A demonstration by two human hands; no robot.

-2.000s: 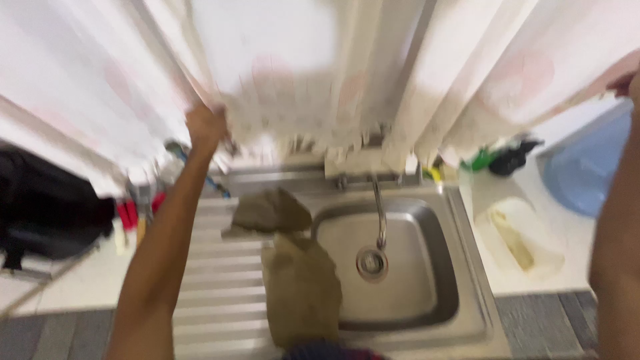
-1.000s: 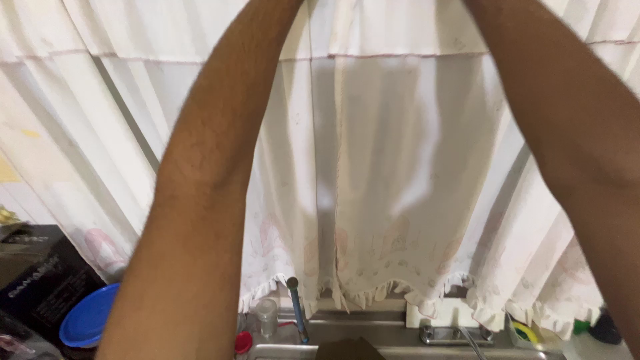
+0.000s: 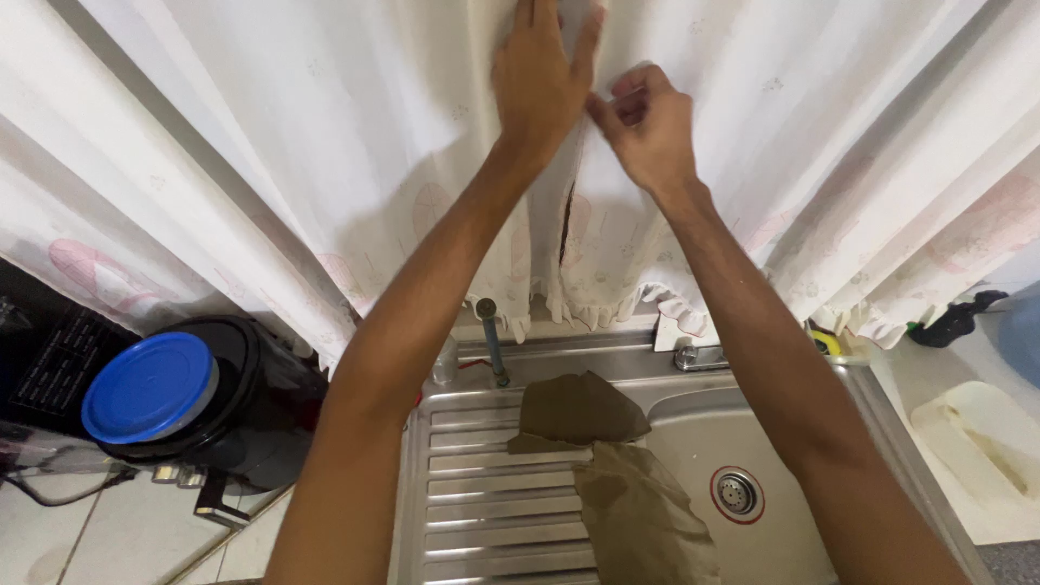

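A white curtain [image 3: 390, 106] with pink prints and a ruffled hem hangs across the view, with a narrow gap between two panels near the middle. My left hand [image 3: 543, 77] lies against it near the top centre, fingers extended and apart. Just right of it, my right hand [image 3: 650, 122] has its thumb and fingers curled near the curtain's edge; whether cloth is pinched there is unclear. Below both hands is a stainless steel sink [image 3: 707, 422] with a ribbed drainboard [image 3: 487, 520]. Two pieces of brown, paper-like material [image 3: 581, 410] lie on the drainboard, one reaching over the basin.
At left stand a black appliance [image 3: 284, 406] with a blue lid [image 3: 150, 388] on it and a black box [image 3: 49, 349]. A blue pipe [image 3: 492, 345] rises behind the drainboard. A faucet [image 3: 700, 357] is behind the basin; a whitish tray [image 3: 975, 443] sits at right.
Both hands, out of view at the top one second ago, now show close together at the curtain's middle. The view has tilted down, bringing back the sink and brown pieces.
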